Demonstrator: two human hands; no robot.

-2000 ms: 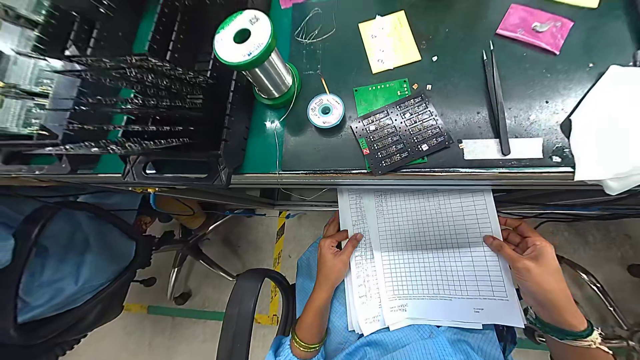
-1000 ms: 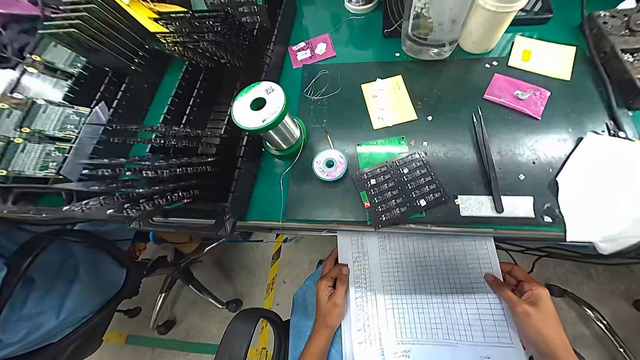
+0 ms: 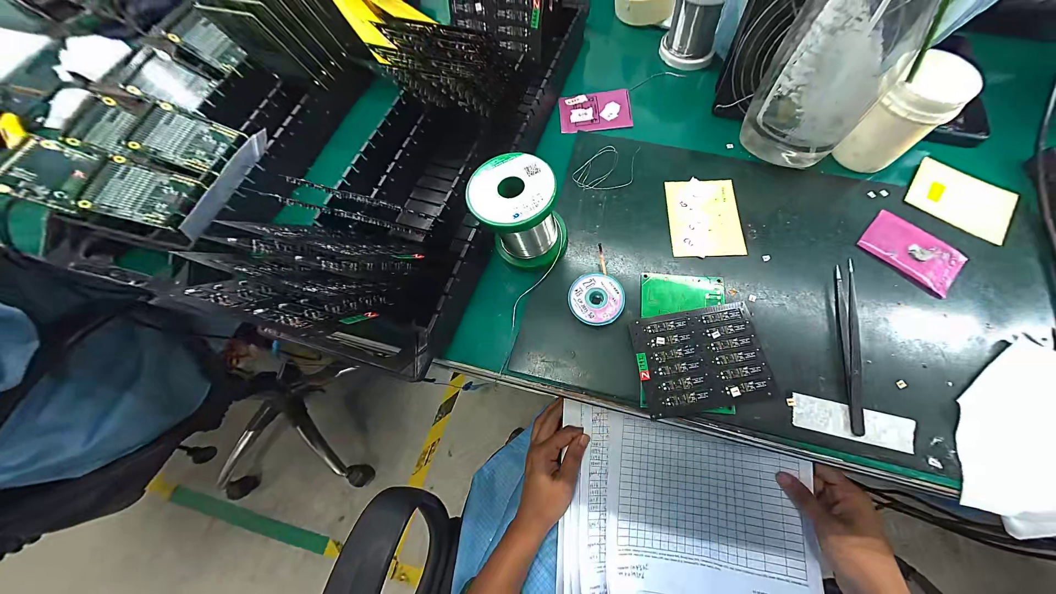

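Observation:
A stack of printed grid sheets [image 3: 709,503] lies below the bench edge, over the lap. My left hand [image 3: 551,474] grips its left side, thumb on top. On its right side my right hand [image 3: 850,528] holds it, thumb on the paper and fingers underneath. Just beyond the stack, a black circuit board panel [image 3: 701,359] rests partly over a green circuit board [image 3: 681,293] on the dark mat. Black tweezers [image 3: 848,346] lie to the right, their lower end on a whitish strip [image 3: 813,417]. A small desoldering braid spool [image 3: 596,299] sits left of the boards.
A solder wire spool [image 3: 528,235] stands beside black board racks [image 3: 421,346] at left. Yellow paper [image 3: 705,219], pink packets [image 3: 912,252], a clear bottle [image 3: 792,107] and white cloth [image 3: 1011,437] are on the bench. A seated person [image 3: 91,388] is at far left, near an office chair [image 3: 289,421].
The view has shifted, showing more of the bench top and racks. Both hands keep hold of the sheets, whose far edge stays by the bench edge.

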